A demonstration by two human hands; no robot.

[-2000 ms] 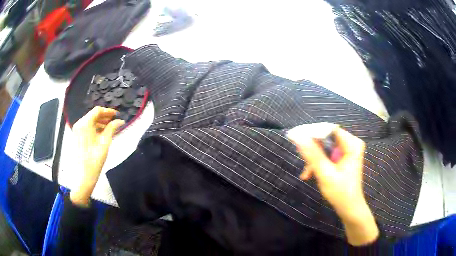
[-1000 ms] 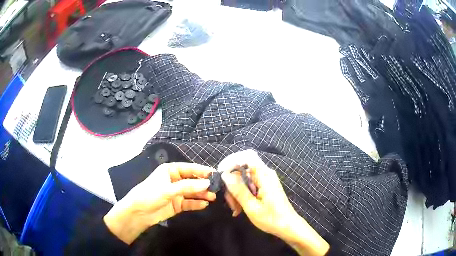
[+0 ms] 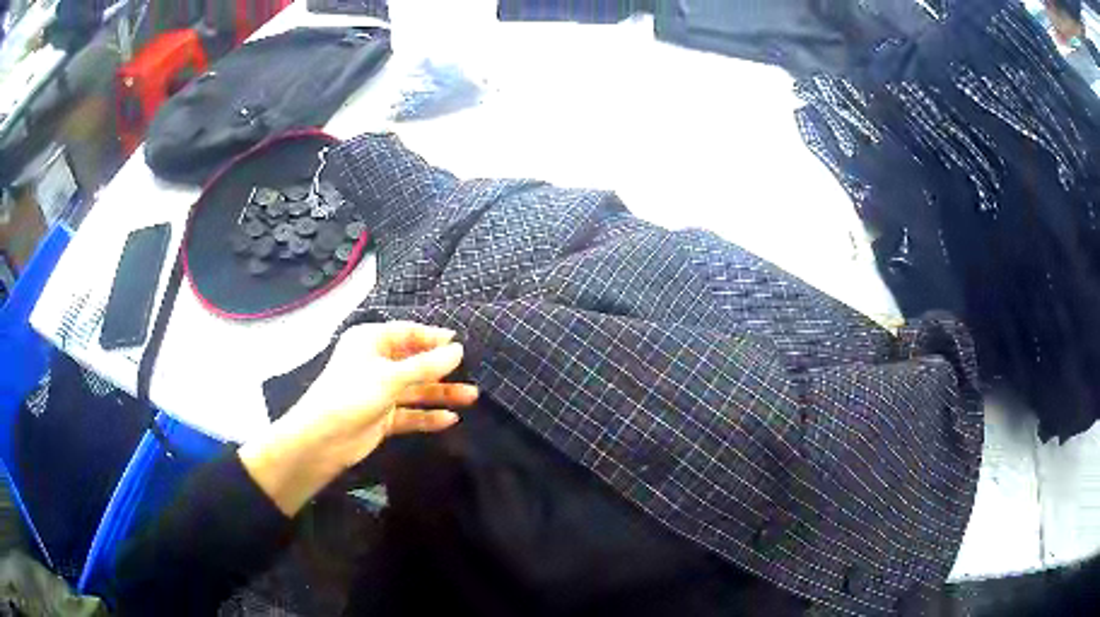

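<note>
The dark garment, with its thin white grid side up, lies across the table and hangs over its near edge. My left hand is at its front left edge, with thumb and index finger closed on the cloth edge. Whether a button is between those fingertips cannot be seen. My right hand is out of view. Dark buttons lie piled on a round black tray with a red rim, beyond my left hand. A pale squiggle of thread or wire lies by the pile.
A phone lies left of the tray on the white table. A black bag is behind the tray. Dark garments with pale-streaked edges are heaped at the right. A blue crate stands below at the left.
My right hand, which was working beside my left at the front edge, has left the picture. The black corner with its attached button is now mostly covered.
</note>
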